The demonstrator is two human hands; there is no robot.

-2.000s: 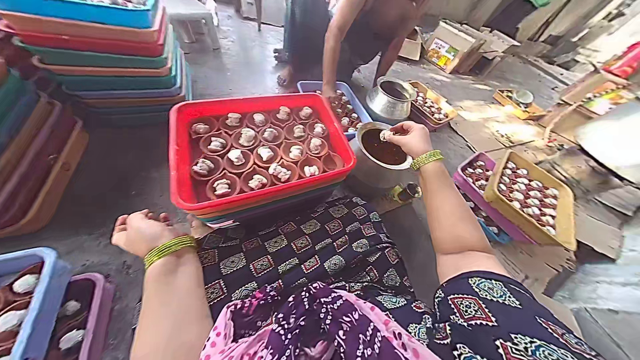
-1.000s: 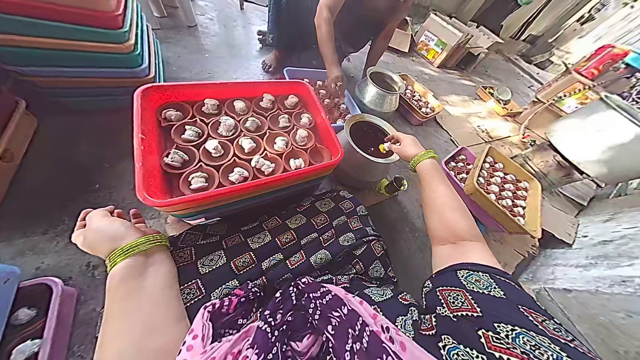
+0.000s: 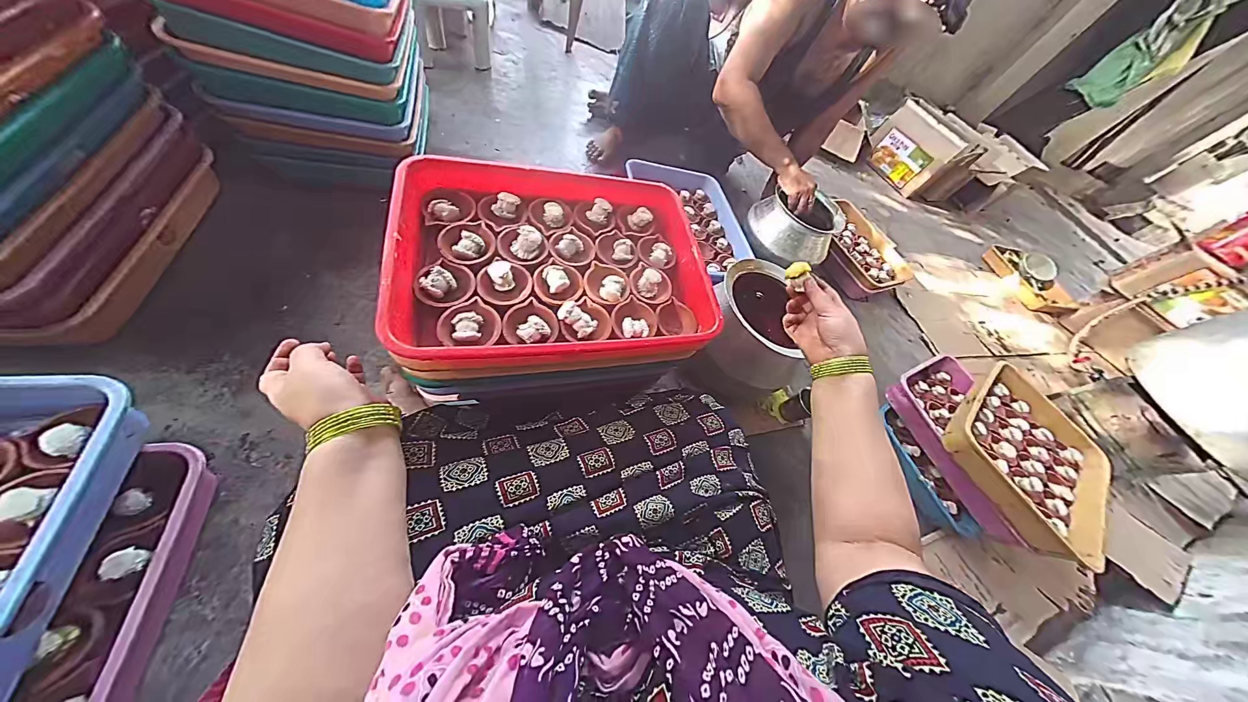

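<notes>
A red plastic tray (image 3: 712, 327) tops a stack of trays in front of me. It holds rows of small clay cups (image 3: 676, 317), nearly all with a whitish lump inside; the cup at the near right corner shows none. My right hand (image 3: 821, 320) pinches a small yellow-tipped piece (image 3: 798, 273) beside the rim of a metal pot (image 3: 756, 361) with dark liquid (image 3: 765, 304). Left of the red tray, my left hand (image 3: 317, 380) is raised with fingers apart and nothing seen in it.
Another person's hand (image 3: 798, 187) reaches into a second metal pot (image 3: 792, 234). Stacked trays (image 3: 292, 68) stand at the back left, filled blue (image 3: 122, 409) and purple (image 3: 190, 487) trays at the near left. A yellow tray (image 3: 1097, 507) lies at right, near cardboard (image 3: 1033, 370).
My right hand has risen from over the pot's mouth to its right rim, where the yellow-tipped piece shows clearly. The other person's hand has moved from the blue tray to the second pot.
</notes>
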